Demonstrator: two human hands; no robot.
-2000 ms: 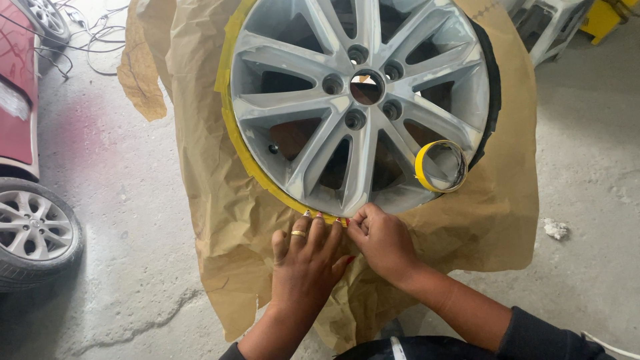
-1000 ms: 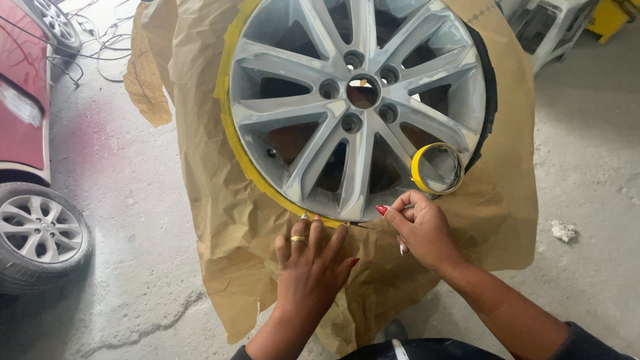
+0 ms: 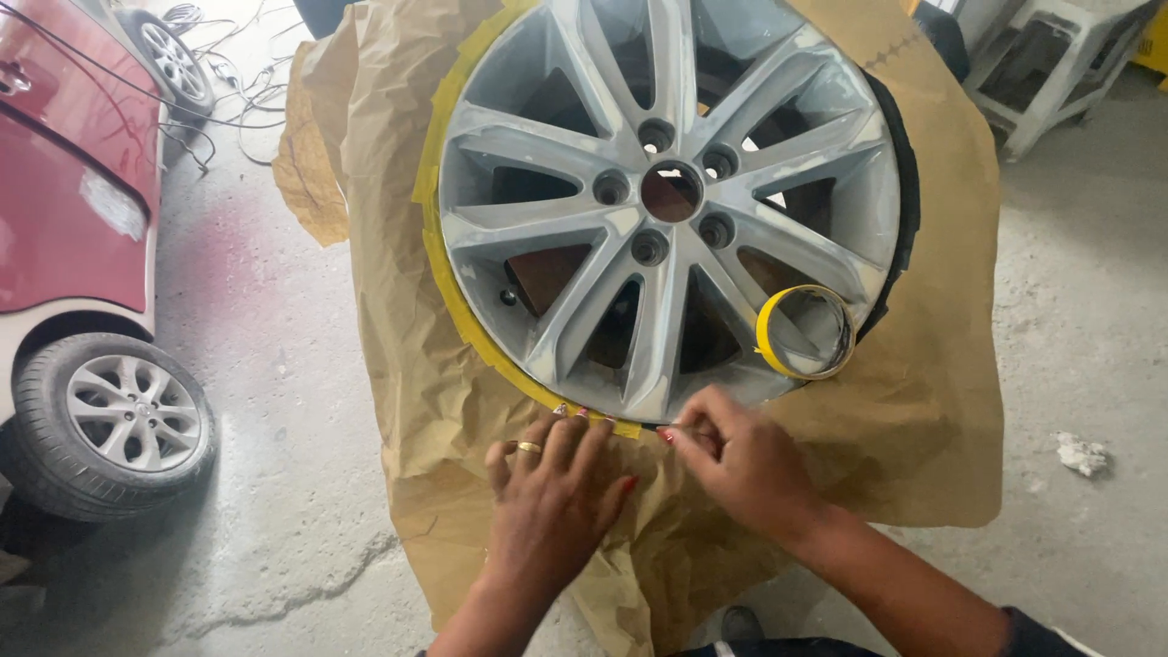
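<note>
A grey alloy wheel rim (image 3: 673, 246) lies face up, with brown masking paper (image 3: 940, 365) spread round it. Yellow masking tape (image 3: 456, 315) runs along the rim's left and lower edge; black tire shows at the right edge. My left hand (image 3: 561, 488) rests on the paper, its fingertips pressing the tape at the bottom. Just right of the tape's end, my right hand (image 3: 744, 456) has thumb and fingers pinched together at the rim's lower edge; what lies between them is hidden. A roll of yellow tape (image 3: 774, 333) rests on the lower right spokes.
On the left stands a red car (image 3: 78, 201) with a whitish patch on its panel and a wheel (image 3: 135, 412) near the paper. Cables (image 3: 239, 100) lie on the concrete floor. A white plastic stool (image 3: 1049, 73) is at the upper right, and a whitish scrap (image 3: 1083, 454) lies on the right.
Over the last second my right hand has moved left, back close to my left hand at the rim's lower edge. My left hand has stayed on the tape.
</note>
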